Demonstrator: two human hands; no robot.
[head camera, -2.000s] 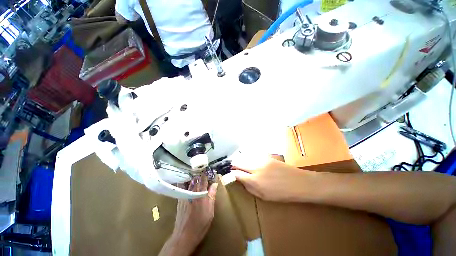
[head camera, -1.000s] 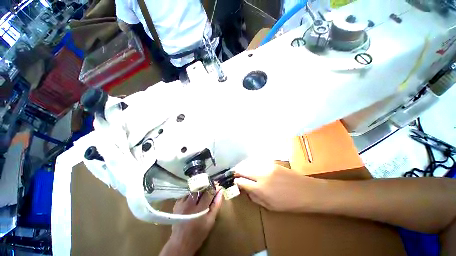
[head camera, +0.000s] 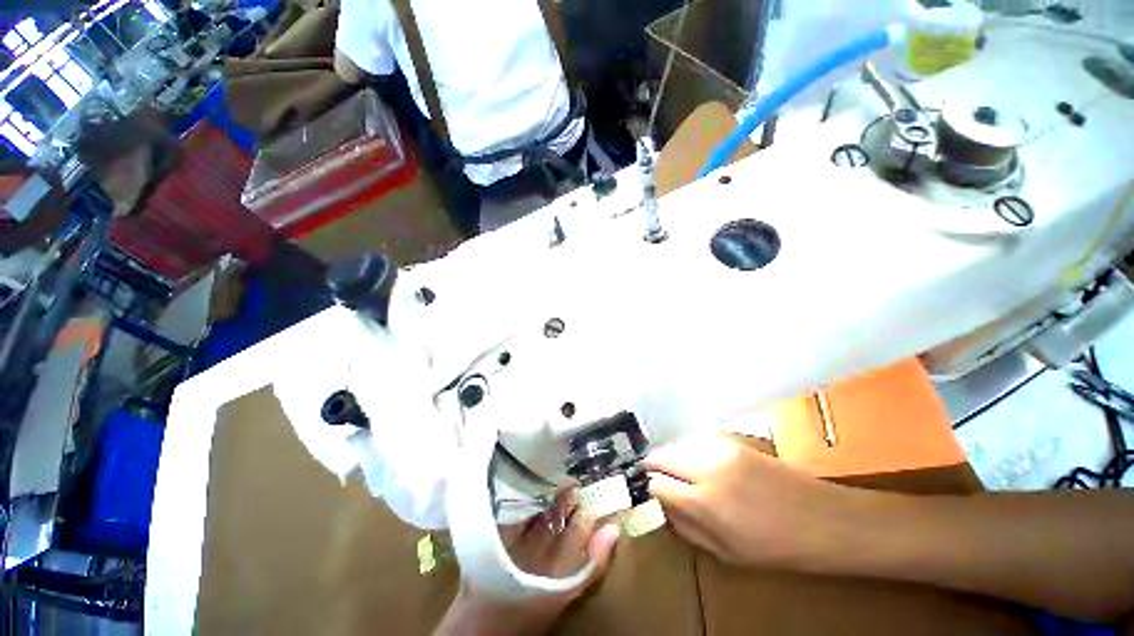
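Note:
The brown panel (head camera: 311, 534) lies flat on the white-topped table under the white sewing machine (head camera: 597, 360). My left hand (head camera: 535, 578) lies on the panel at the needle area; its fingers are partly hidden by the curved white guard and machine head. My right hand (head camera: 746, 497) rests on the panel just right of the needle area, its fingertips hidden beside a black and cream part. Whether either hand pinches the panel cannot be told. An orange piece (head camera: 871, 422) with a narrow zipper-like slot lies beyond my right hand. A small yellow tab (head camera: 428, 554) sits left of the guard.
A person in a white shirt (head camera: 497, 87) stands behind the machine. A blue tube (head camera: 802, 93) curves behind the arm. A dark cord (head camera: 1101, 429) lies on the table at the far right. A red-edged box (head camera: 330, 168) and a blue bin (head camera: 124, 466) stand at the left.
The whole view has shifted, so the machine and both hands appear farther right and lower. Both hands stay close to the needle area. The yellow tab, hidden one second ago, shows again.

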